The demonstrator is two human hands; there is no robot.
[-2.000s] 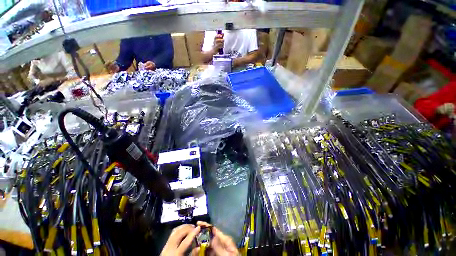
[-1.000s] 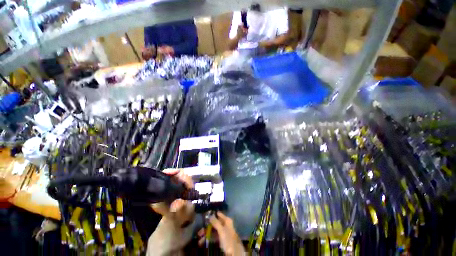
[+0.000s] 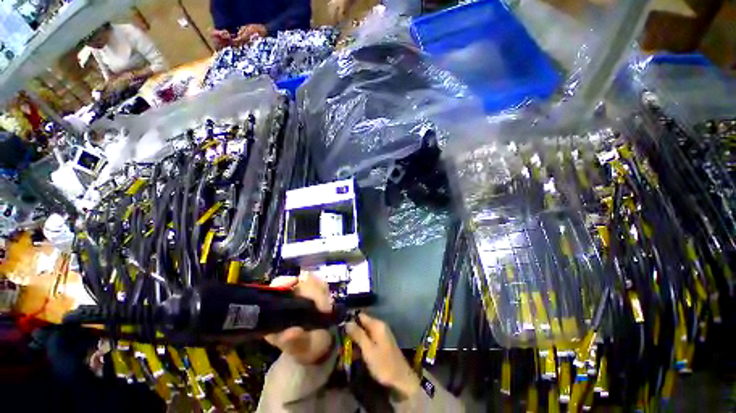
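Note:
The black electric screwdriver (image 3: 234, 314) lies nearly level, its tip pointing right. My left hand (image 3: 303, 343) is closed around its front part, with fingers showing above and below it. My right hand (image 3: 383, 351) pinches a small dark connector end (image 3: 353, 316) right at the screwdriver's tip. A yellow-banded cable (image 3: 348, 352) hangs below it between my hands. The screwdriver hides part of the contact between tip and connector. The white box (image 3: 321, 196) stands just beyond my hands.
Cable-filled clear trays lie at left (image 3: 270, 161) and right (image 3: 524, 323); cables droop over the near edge. A heap of black parts (image 3: 420, 173) lies right of the box. Behind are a clear plastic bag (image 3: 363, 105), a blue bin (image 3: 484, 52), a metal post and people across the bench.
The screwdriver hung tilted beside the box, then was swung level by my left hand; its tip now meets the connector. My right hand keeps the connector. The view has tilted down.

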